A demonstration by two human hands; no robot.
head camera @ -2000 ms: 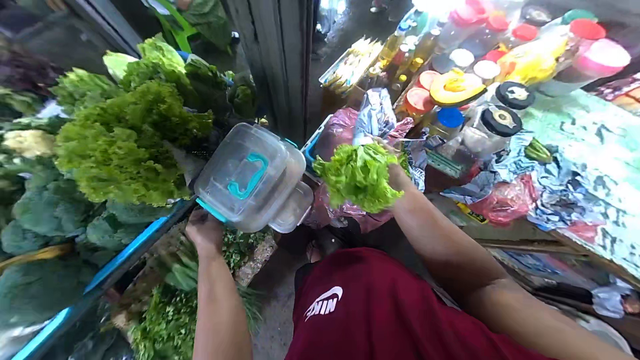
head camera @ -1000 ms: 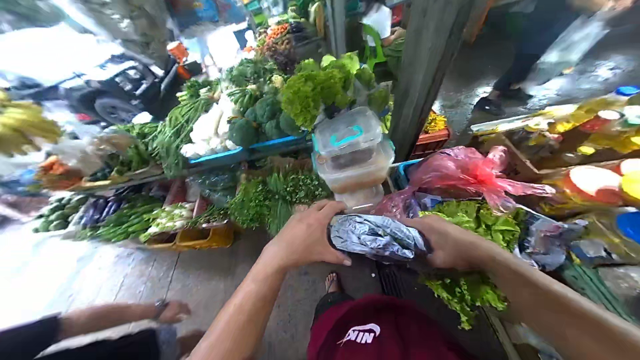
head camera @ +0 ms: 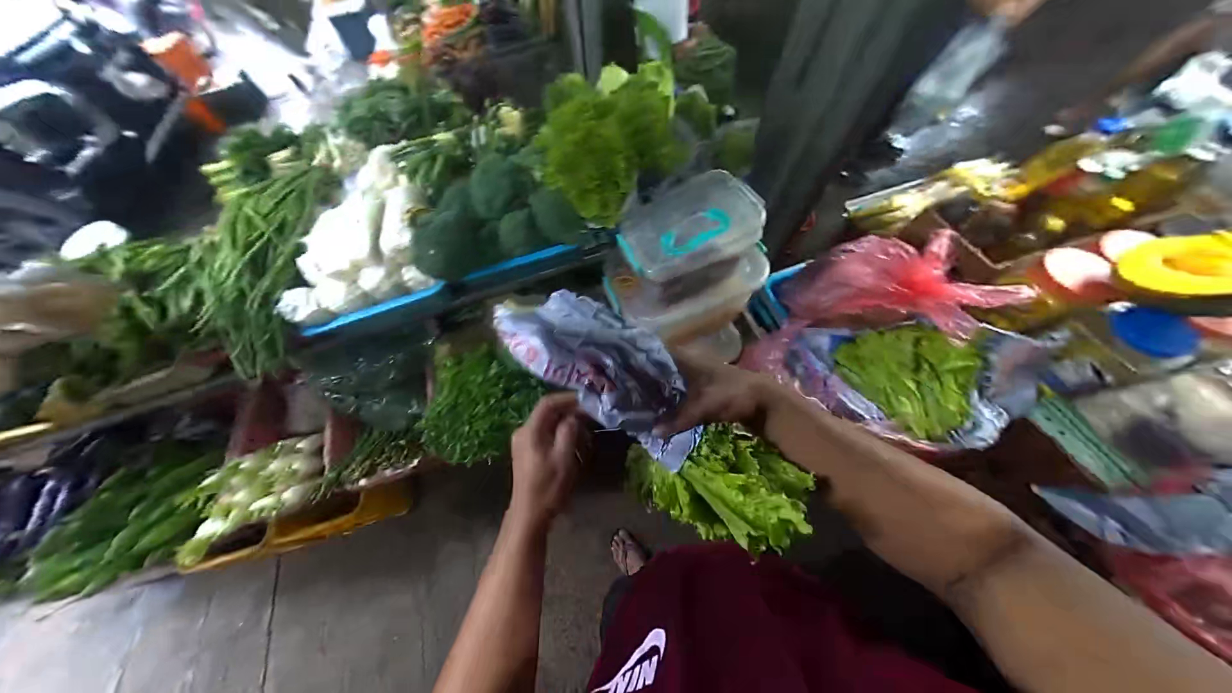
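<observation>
Sheets of printed newspaper [head camera: 602, 361] are wrapped around the base of a bunch of green leaf lettuce [head camera: 731, 491], whose leaves hang out below toward my shirt. My right hand [head camera: 717, 390] grips the paper bundle from its right side. My left hand [head camera: 551, 448] is at the bundle's lower left edge, its fingers bent; whether they pinch the paper cannot be told. More lettuce [head camera: 910, 380] lies on newspaper to the right, below a knotted pink plastic bag [head camera: 895, 279]. Clear lidded containers [head camera: 693, 231] are stacked just beyond my right hand.
White vegetables [head camera: 361, 241], broccoli [head camera: 500, 207] and upright lettuce [head camera: 602, 144] stand on the stall ahead. Lower down are leafy herbs [head camera: 481, 399] and a yellow crate [head camera: 342, 520]. A dark post [head camera: 837, 106] rises behind the containers. Jars with a yellow lid [head camera: 1179, 265] stand at the right.
The paper bundle has moved from between both hands to mainly my right hand, with lettuce leaves hanging below it. My left hand has shifted to its lower edge. The person's arm at lower left is gone from view.
</observation>
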